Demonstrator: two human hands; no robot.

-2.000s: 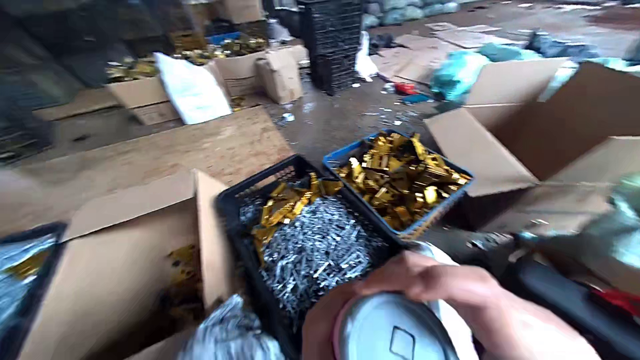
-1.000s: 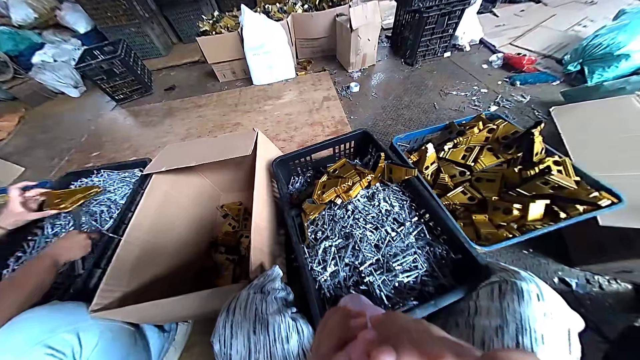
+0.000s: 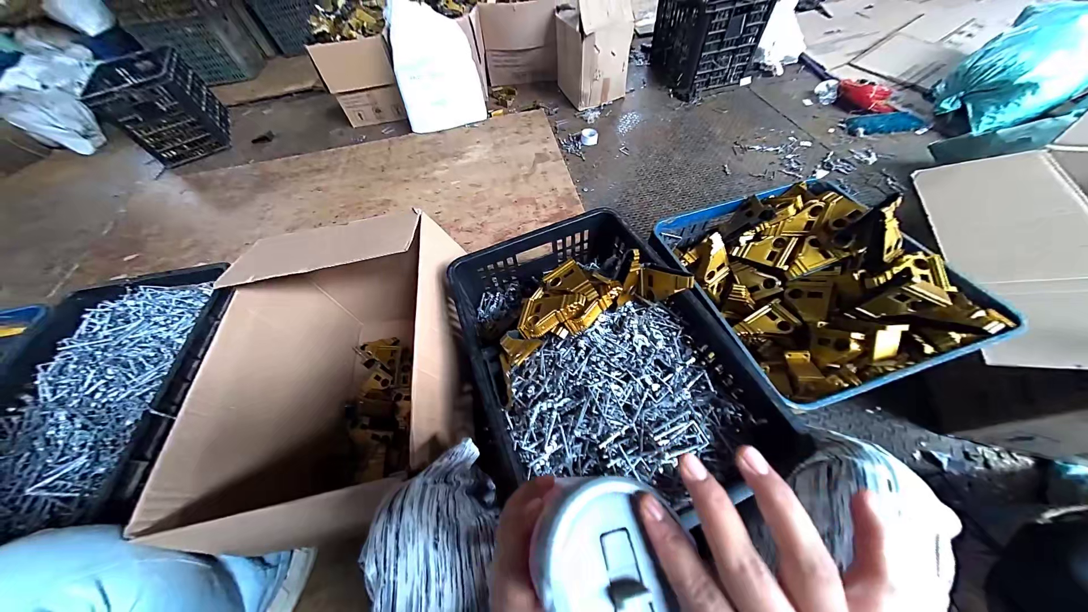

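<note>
At the bottom centre, my left hand (image 3: 515, 548) curls around the side of a round container with a grey lid (image 3: 586, 527). The lid has a rectangular flap outline. My right hand (image 3: 765, 544) is spread, its index fingertip touching the lid's right edge. Just beyond, a black plastic crate (image 3: 722, 327) holds small silver metal fasteners (image 3: 616, 391) with gold-coloured metal brackets (image 3: 565, 302) at its far end. To its right, a blue-rimmed crate (image 3: 901, 378) is heaped with similar brackets (image 3: 816, 280). The container's lower part is out of view.
An open cardboard box (image 3: 280, 357) with brackets inside stands left of the black crate. Another crate of fasteners (image 3: 110, 382) is farther left, near a person's light-blue-clad leg (image 3: 127, 574). My patterned trouser knees flank the middle crate. Boxes, a white sack (image 3: 435, 68) and stacked crates (image 3: 710, 42) stand beyond.
The grey lid, out of sight one second ago, shows again between my hands. My right fingers are now spread. A co-worker's hands have left the view above the left crate.
</note>
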